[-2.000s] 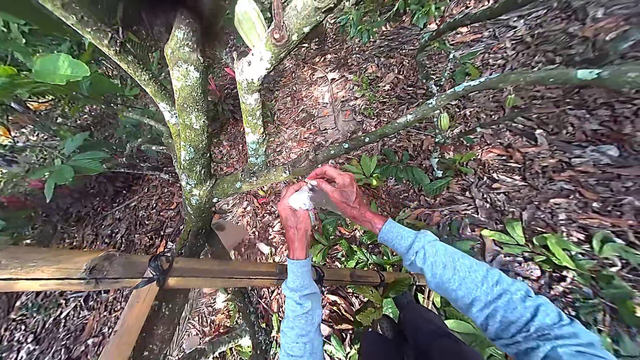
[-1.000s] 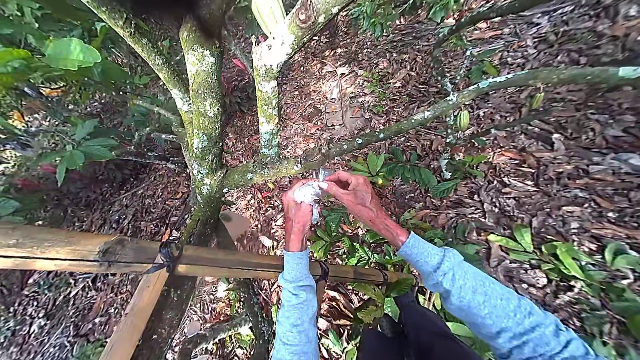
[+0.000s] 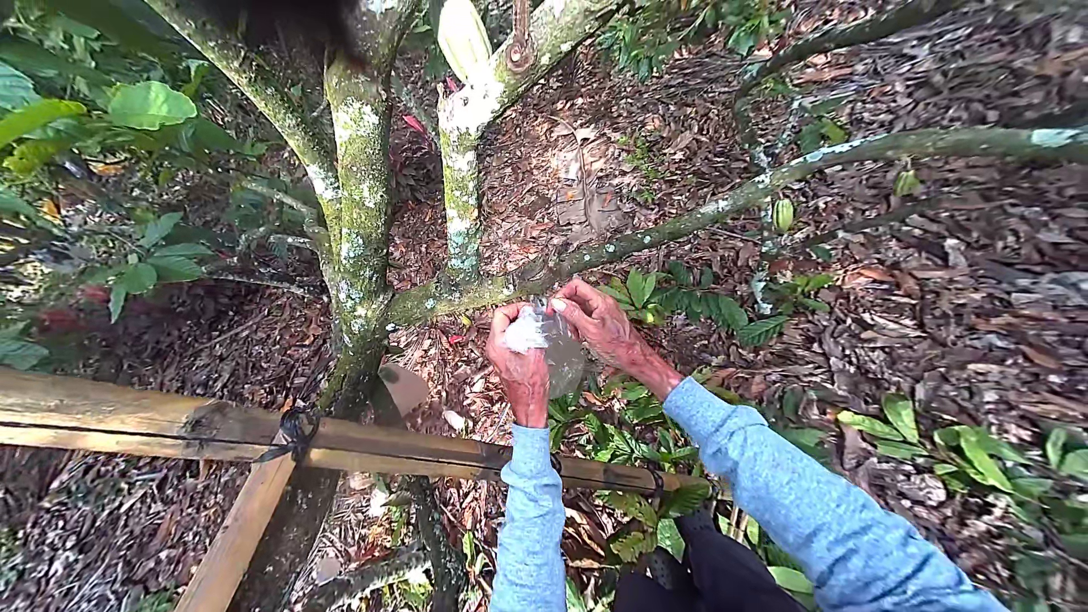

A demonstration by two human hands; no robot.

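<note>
My left hand [image 3: 520, 357] is closed around a bunched piece of clear plastic film [image 3: 525, 330], held just below a lichen-covered branch [image 3: 625, 245]. Close on its right, my right hand [image 3: 597, 323] pinches an edge of the film between thumb and fingertips. A thin see-through part of the plastic [image 3: 563, 361] hangs between the two hands. A pale green cacao pod [image 3: 464, 41] grows on the trunk above. Farther right, a small green pod [image 3: 783, 215] hangs beneath the branch.
A split bamboo rail [image 3: 382, 448], lashed with a dark tie [image 3: 299, 429], crosses below my hands, with a slanted wooden brace [image 3: 242, 531] under it. Mossy tree trunks [image 3: 364, 195] rise at left. Leaf litter and green seedlings [image 3: 977, 455] cover the ground.
Both hands stay together below the branch. The see-through plastic between them looks more spread out now than one second ago, when it was a narrow strip.
</note>
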